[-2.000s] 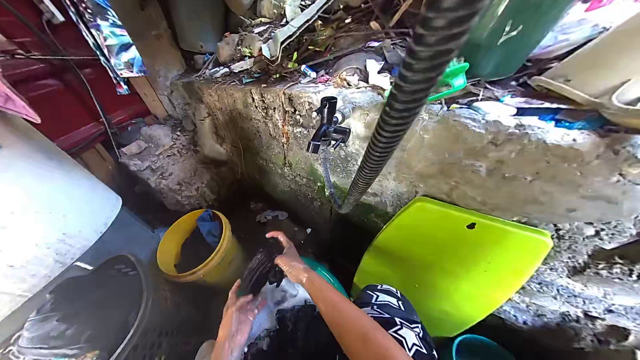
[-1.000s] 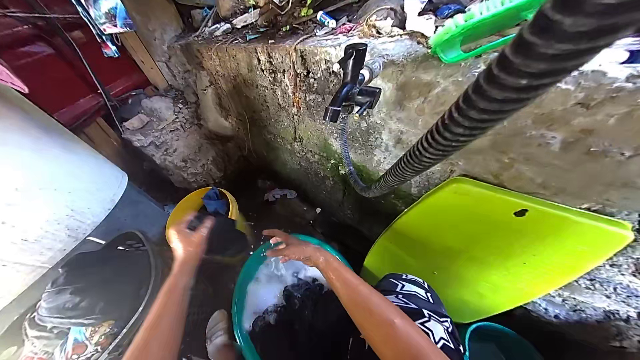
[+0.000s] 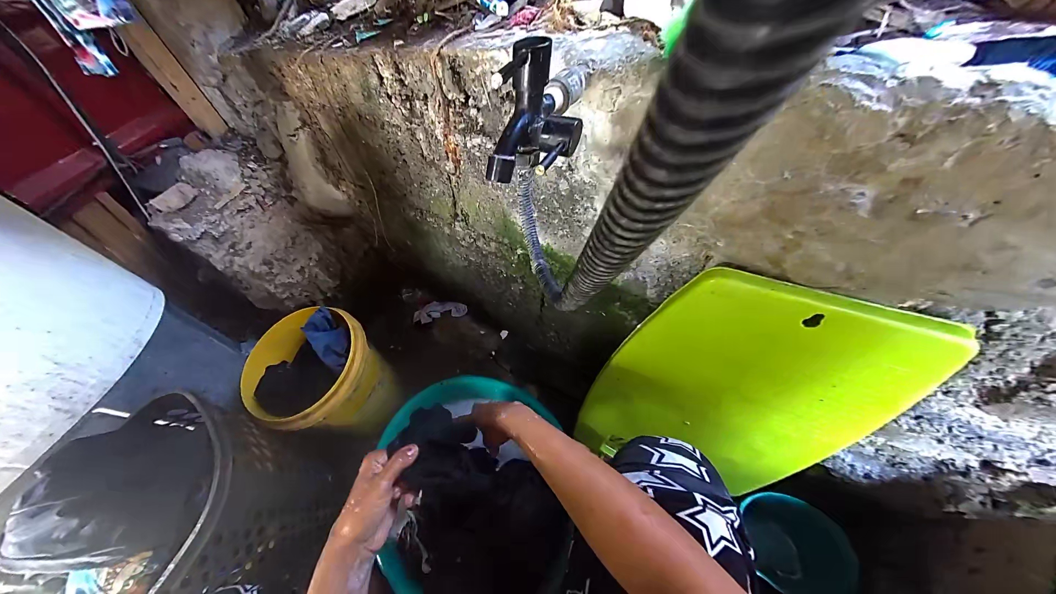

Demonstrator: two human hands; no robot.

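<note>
A teal basin point(image 3: 472, 381) full of dark wet cloth point(image 3: 487, 511) and some suds stands low in front of me. At its left side my left hand point(image 3: 375, 495) grips a bunched part of the dark cloth between thumb and fingers. My right hand point(image 3: 499, 419) reaches into the basin's far part and pinches the same bunch; its fingertips are partly hidden. Up and to the left, a yellow bucket point(image 3: 363, 388) holds dark cloth and a blue cloth point(image 3: 327, 338) near its rim.
A lime-green plastic board point(image 3: 767, 379) leans on the concrete wall point(image 3: 874, 198) at the right, above a small teal tub point(image 3: 799, 544). A black faucet point(image 3: 528, 115) juts from the wall beside a ribbed hose point(image 3: 660, 157). A dark mesh basket point(image 3: 216, 495) stands at the left.
My left hand was over the yellow bucket with dark cloth a second ago and is now at the basin's left side. My right hand, spread over the basin then, now has its fingers on the cloth.
</note>
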